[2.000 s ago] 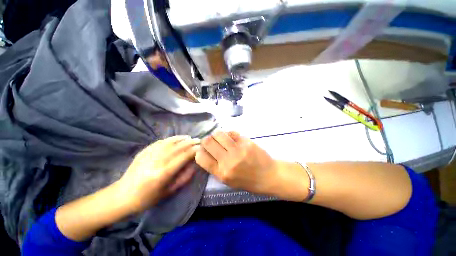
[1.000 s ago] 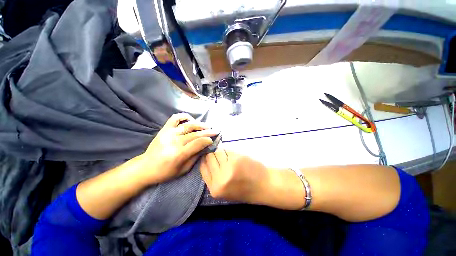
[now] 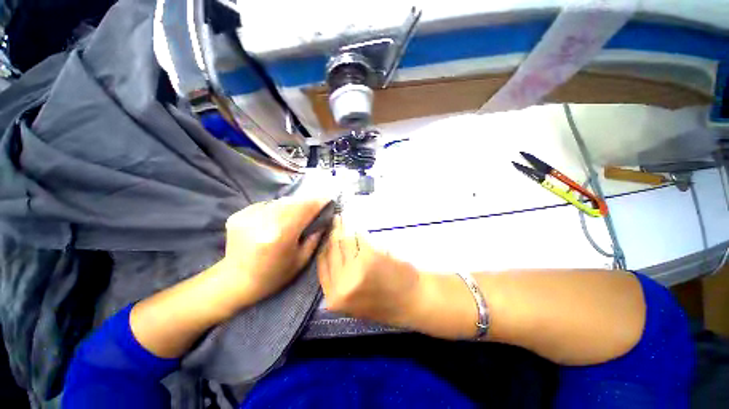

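Note:
The dark grey garment (image 3: 144, 152) lies in folds at the left and runs under my hands. My left hand (image 3: 268, 244) grips the cloth, with a folded dark grey edge (image 3: 320, 223) showing between its thumb and fingers. My right hand (image 3: 364, 279) pinches the same edge from the right, its fingertips close to my left hand's. A finely textured grey piece (image 3: 260, 335) hangs below my hands over the table's front edge. The presser foot and needle area (image 3: 348, 152) is just beyond my fingertips; whether cloth is under it is hard to tell.
The white sewing machine head (image 3: 480, 40) spans the top. Thread snips (image 3: 563, 185) lie on the white table at the right, beside a grey-green cord (image 3: 582, 140) and a tan-orange handle (image 3: 635, 175). A measuring tape (image 3: 352, 326) runs along the front edge.
My left hand moved onto the edge beside my right hand, then slightly left and down, turning the folded edge up. My right hand moved slightly down. The camera view shifted a little.

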